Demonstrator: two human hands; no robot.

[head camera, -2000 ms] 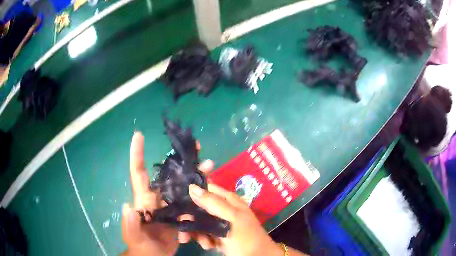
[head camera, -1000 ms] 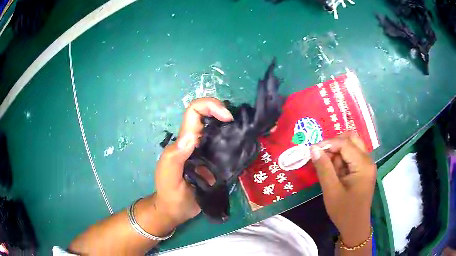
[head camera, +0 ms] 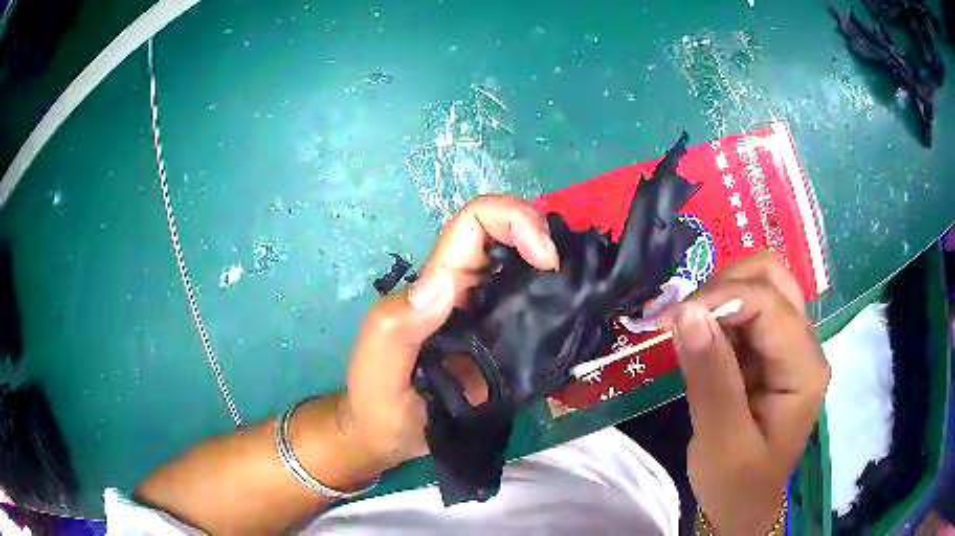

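My left hand holds a black, glossy hair piece with jagged tips pointing up and right and a round opening near its lower end. My right hand pinches a thin white cotton swab. The swab's tip is at the lower right edge of the hair piece. A red plastic packet with white characters and a round logo lies on the bench behind both. A whitish oval on the packet is partly hidden by the hair piece and my right fingers.
Black hair pieces lie on the green bench at the far right and left edge. A small black scrap is beside my left hand. A green crate with white lining is at the right. A white rail curves at upper left.
The hair piece in my left hand has moved right, over part of the packet. My right hand has moved slightly right, and the swab has gone from the whitish oval to the hair piece's edge.
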